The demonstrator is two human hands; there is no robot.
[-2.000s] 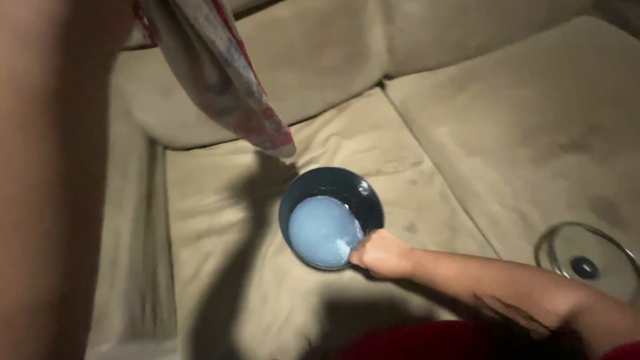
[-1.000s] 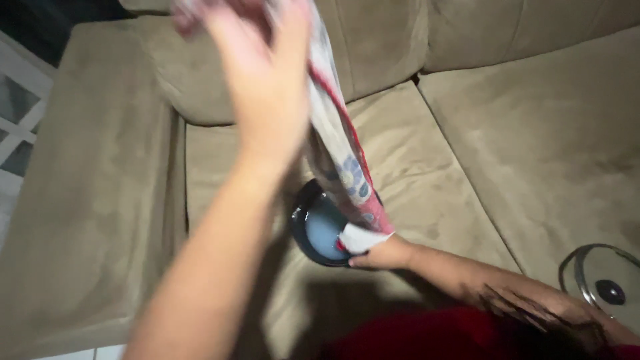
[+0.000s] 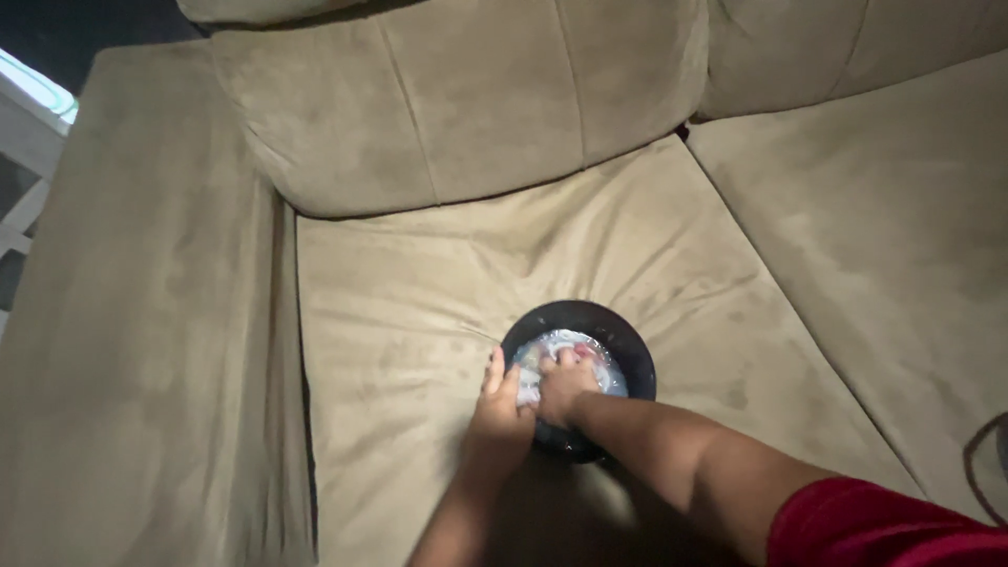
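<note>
A dark round pot (image 3: pixel 639 358) stands on the beige sofa seat and holds cloudy bluish liquid. A patterned cloth (image 3: pixel 579 346) lies bunched and wet in the liquid. My right hand (image 3: pixel 567 386) is inside the pot, pressed on the cloth, with its fingertips partly in the liquid; whether they close on the cloth is hidden. At the pot's left rim is my left hand (image 3: pixel 504 402), fingers somewhat apart, touching the rim.
The sofa's seat (image 3: pixel 394 331) is creased around the pot, with the armrest (image 3: pixel 157 276) at the left and the backrest (image 3: pixel 472 102) behind. At the right edge, part of a round glass lid (image 3: pixel 976 465) rests on the neighbouring cushion.
The cloth, earlier held up by my left hand above the pot, is now down in the liquid. My left hand has come down to the rim. My right hand has moved from the rim into the pot.
</note>
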